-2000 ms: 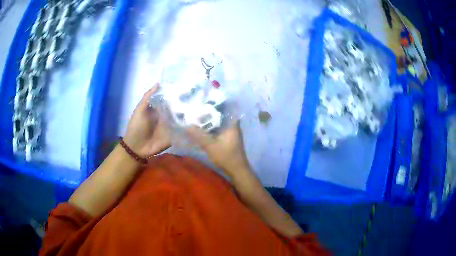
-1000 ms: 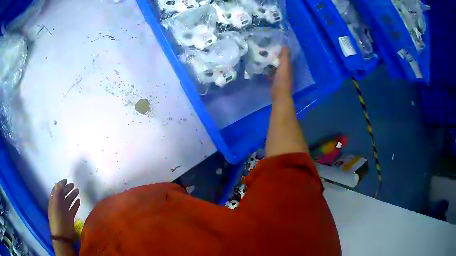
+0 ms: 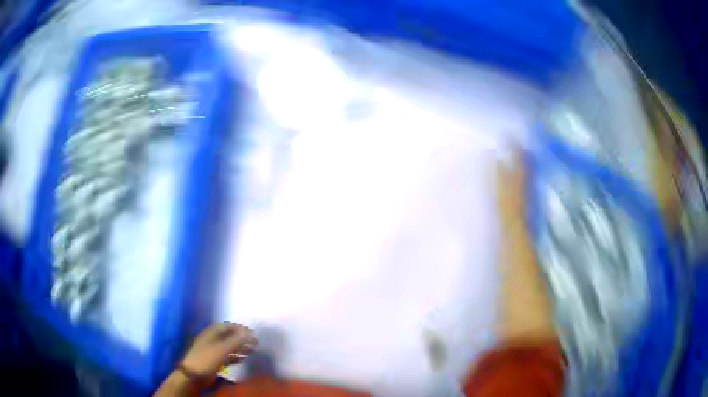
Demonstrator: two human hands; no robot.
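The frame is strongly blurred. My left hand (image 3: 221,350) is low, near the bench's front edge, with its fingers curled and nothing visible in it. My right hand (image 3: 511,164) is stretched forward over the white bench (image 3: 349,209), beside the right tray's edge; its fingers are too blurred to tell what it holds. White assemblies (image 3: 97,182) lie in rows in the left blue tray (image 3: 203,194). A blurred heap of shiny pale items (image 3: 594,256) lies in the right blue tray (image 3: 660,233).
A large blue shape (image 3: 466,39) spans the back of the bench. A wooden-coloured surface (image 3: 668,147) shows at the far right. A small brown spot (image 3: 435,347) marks the bench near its front.
The view has swung left from the right tray back over the bench. My right hand has left the bagged assemblies in that tray and is now over the bench's right side.
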